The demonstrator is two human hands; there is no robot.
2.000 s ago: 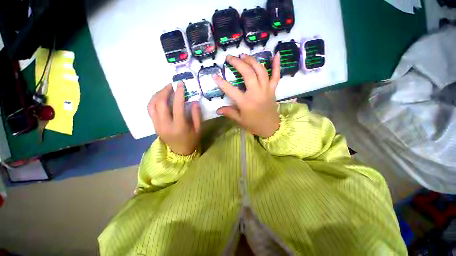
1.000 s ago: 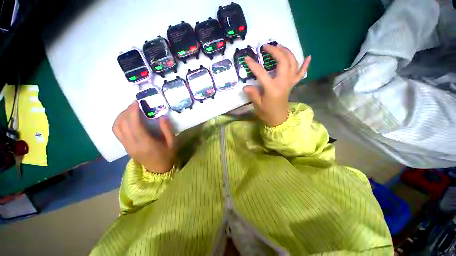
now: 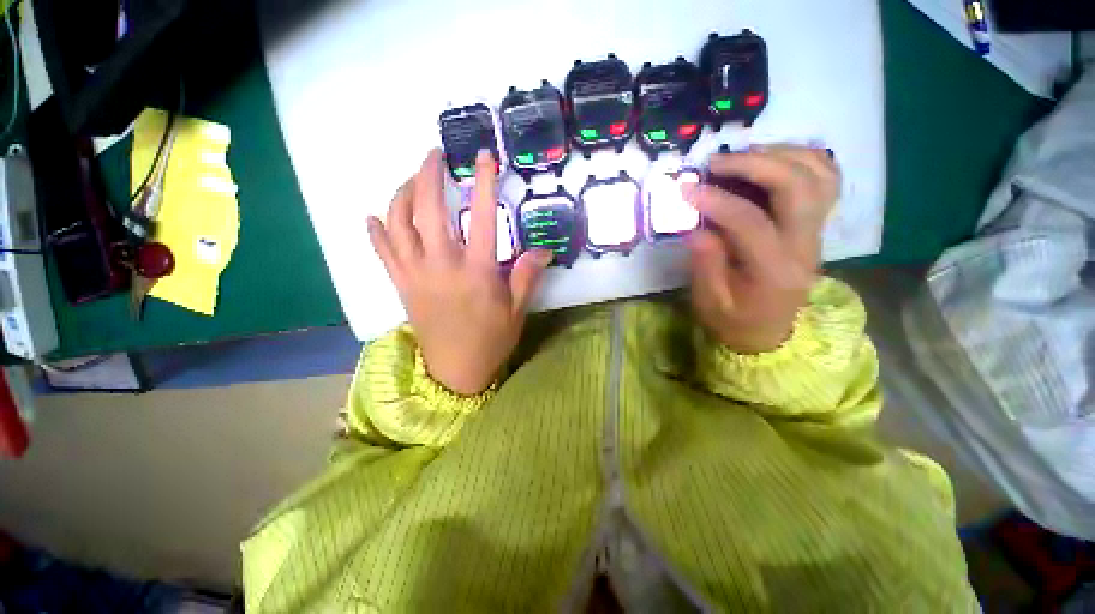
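Observation:
Several strapless smartwatches lie in two rows on a white sheet (image 3: 360, 144). The back row, such as the middle watch (image 3: 600, 102), shows dark screens with small green and red buttons. In the front row one watch (image 3: 549, 226) shows green lines on black; another (image 3: 611, 214) glows white, as does the one beside it (image 3: 672, 202). My left hand (image 3: 462, 270) has its fingers spread over the leftmost front watch and holds nothing. My right hand (image 3: 763, 234), slightly blurred, is over the right end of the front row and hides the watches there; whether it grips one is unclear.
A yellow paper (image 3: 198, 216) with a cable and a dark red knob (image 3: 155, 259) lies at left on the green mat (image 3: 282, 270). A white power strip (image 3: 22, 264) is at the far left edge. A pen (image 3: 977, 24) lies at top right. A person's white sleeve (image 3: 1033, 288) is at right.
The view has shifted, so the sheet sits further right. My left fingers now reach over the leftmost front watch. My right fingers are more curled. Several front-row screens changed between white and green-lined.

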